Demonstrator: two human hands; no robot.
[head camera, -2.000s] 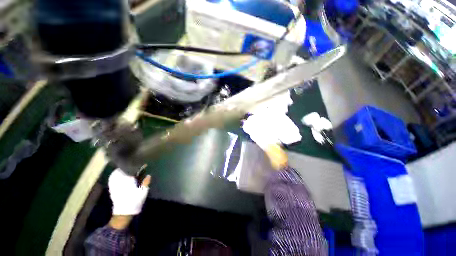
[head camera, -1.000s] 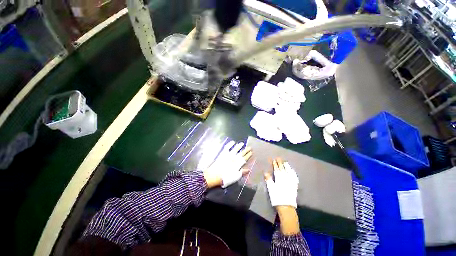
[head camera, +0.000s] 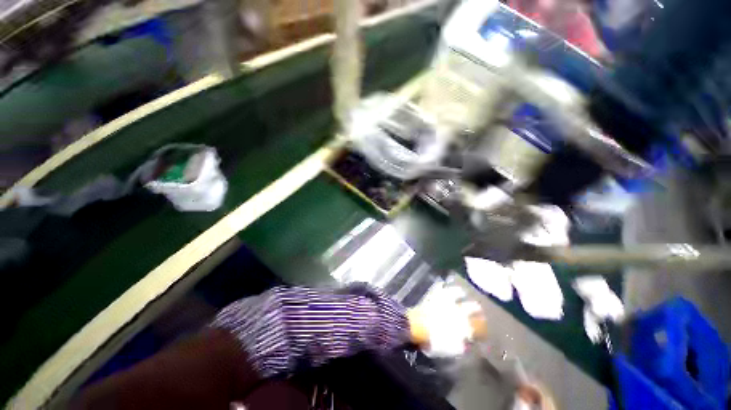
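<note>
My left hand (head camera: 450, 322), in a white glove with bare fingertips, is over the grey mat (head camera: 565, 368); it is blurred, and I cannot tell whether it holds anything. My right hand (head camera: 531, 394) is a blur at the bottom edge, mostly cut off. Thin strips (head camera: 377, 255) lie on the green bench left of the mat. White covers (head camera: 537, 290) lie beyond the mat. A white housing (head camera: 200, 186) with a green circuit board inside sits on the green conveyor at the left.
A yellow-edged tray (head camera: 388, 211) of dark parts has a crumpled clear bag (head camera: 401, 144) on it. Small white parts (head camera: 598, 303) lie at the right. Blue bins (head camera: 673, 352) stand beyond the bench. A cream rail (head camera: 200, 255) separates bench and conveyor. A blurred arm (head camera: 625, 255) crosses the right.
The view has swung left, so the bench things appear further right. My right hand has dropped towards the bottom edge. The screwdriver area is now a dark blur at the upper right.
</note>
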